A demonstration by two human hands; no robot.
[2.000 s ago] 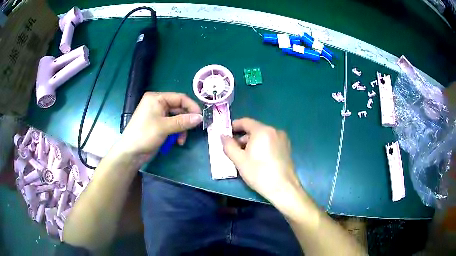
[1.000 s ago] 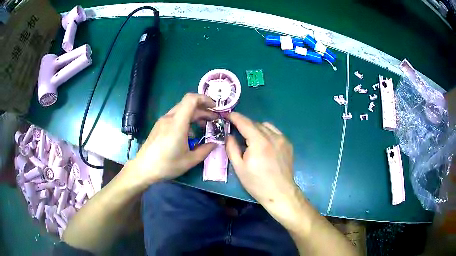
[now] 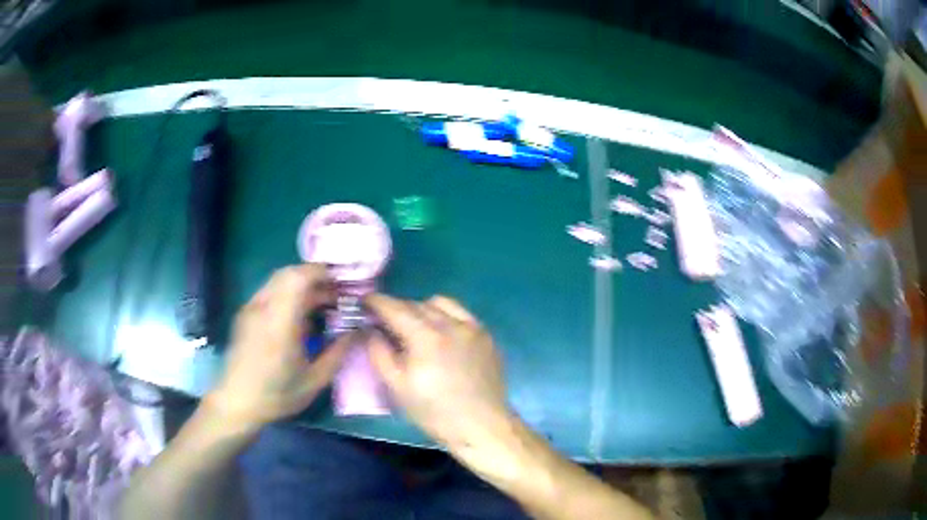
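Note:
The frame is blurred. A pink housing half (image 3: 361, 382) with a round head lies in front of me, handle towards me. A small control board (image 3: 351, 311) sits at the handle's neck, between my fingertips. My left hand (image 3: 276, 350) is at the neck's left side, fingers on the board's edge. My right hand (image 3: 439, 368) is at its right side, thumb and fingers against the board and housing. A bit of a blue battery cell (image 3: 316, 343) shows beside the left fingers; the rest is hidden.
Black electric screwdriver (image 3: 206, 234) at left, pink housings (image 3: 76, 218) beyond it, heaped housings (image 3: 61, 427) lower left. Green board (image 3: 413, 212) beside the round head. Blue cells (image 3: 498, 142) at back. Tiny pink parts (image 3: 627, 206), handle covers (image 3: 730, 366) and a clear bag (image 3: 813, 295) at right.
The view has swung to the right and up, so the bench things appear further left and lower. The board, beside the neck at first, is now at the neck between both hands.

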